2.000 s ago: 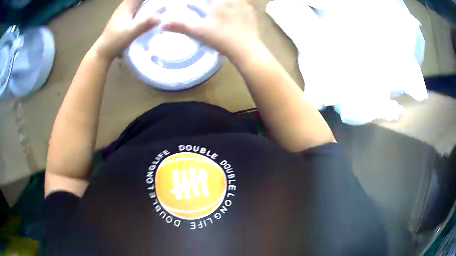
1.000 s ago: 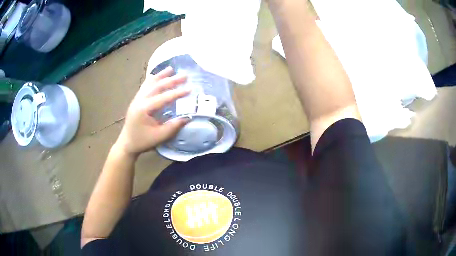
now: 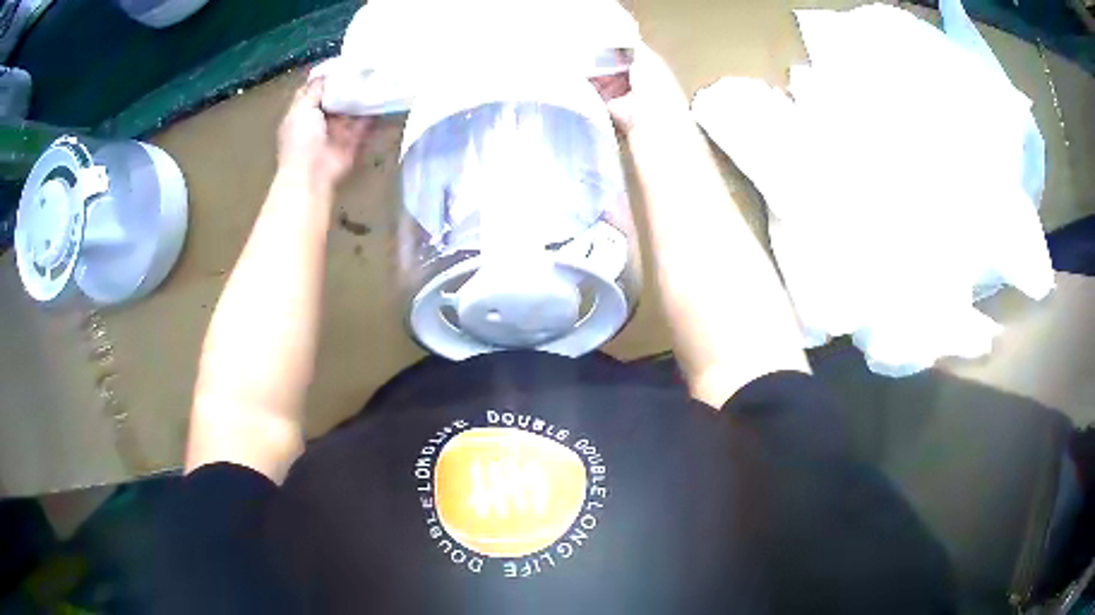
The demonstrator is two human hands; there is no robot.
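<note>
A clear-and-white plastic unit [image 3: 516, 192] lies on its side on the cardboard, its white end cap [image 3: 520, 305] toward my body. A white bag [image 3: 480, 48] covers its far end. My left hand [image 3: 322, 130] holds the bag's edge at the left of the unit. My right hand [image 3: 622, 90] holds the bag's edge at the right; its fingers are partly hidden by the bag. The clear wall nearer to me is uncovered.
A waiting unit [image 3: 106, 221] lies at the left of the cardboard sheet [image 3: 270, 396]. A heap of white bags [image 3: 895, 180] lies at the right. The dark green conveyor belt [image 3: 90, 72] with its raised edge runs behind at the far left.
My left hand has left the unit's wall and taken the bag's left edge. My right hand has come back toward me. The bag now lies over the unit's far end.
</note>
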